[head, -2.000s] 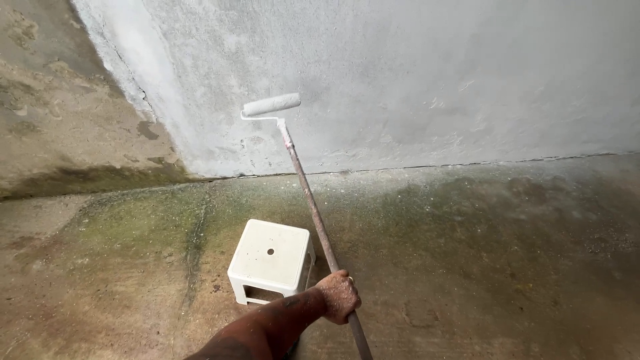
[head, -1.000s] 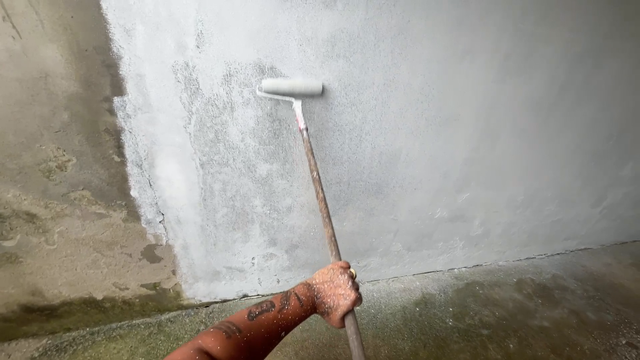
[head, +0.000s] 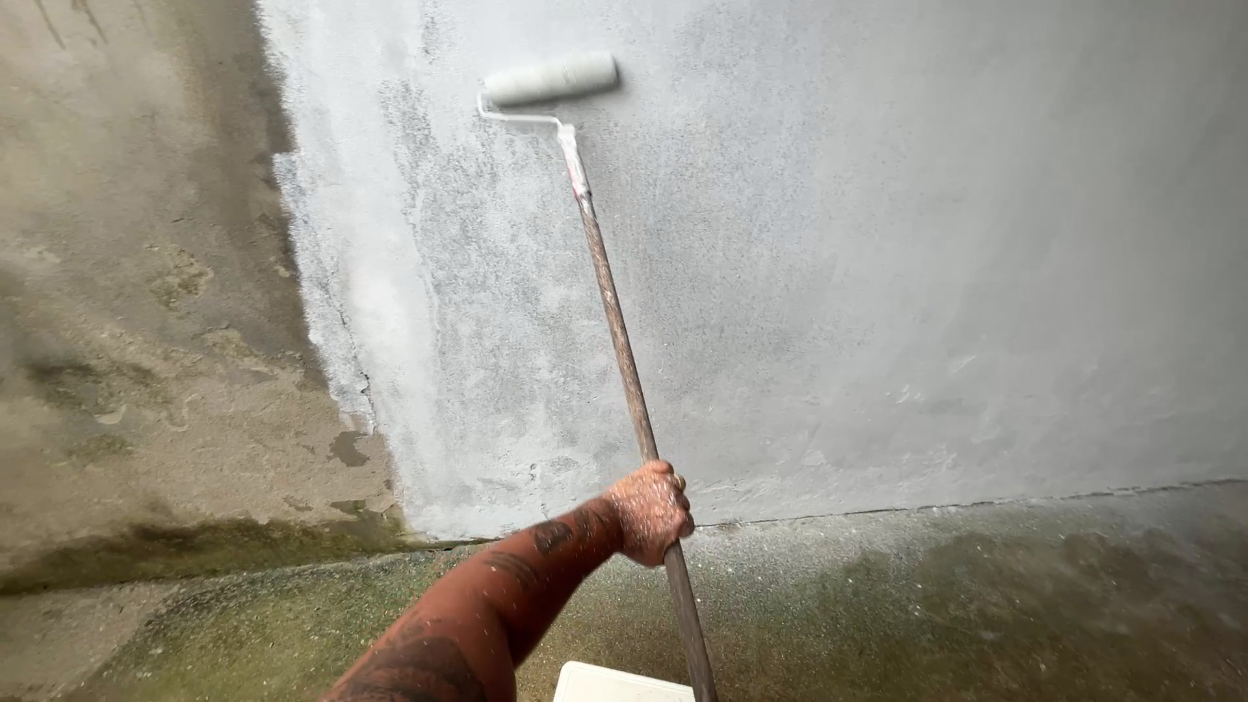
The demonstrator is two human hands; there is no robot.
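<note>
My left hand (head: 651, 513), speckled with paint, is closed around the wooden extension pole (head: 624, 351) of a paint roller. At the pole's upper end, a white wire frame carries the roller cover (head: 551, 80), coated in white paint and slightly blurred. The cover lies against the painted wall (head: 926, 244), well above my hand and tilted a little up to the right. The pole's lower end runs out of the bottom of the view. My right hand is not in view.
A white plastic stool (head: 619, 684) shows at the bottom edge, beside the pole. Bare, stained wall (head: 146, 292) adjoins the painted part on the left. The mossy concrete floor (head: 829, 614) meets the wall along a cracked joint.
The roller has moved up the wall from near its base, with my left hand still around the pole. The view has tilted upward, so less of the stool shows than at first.
</note>
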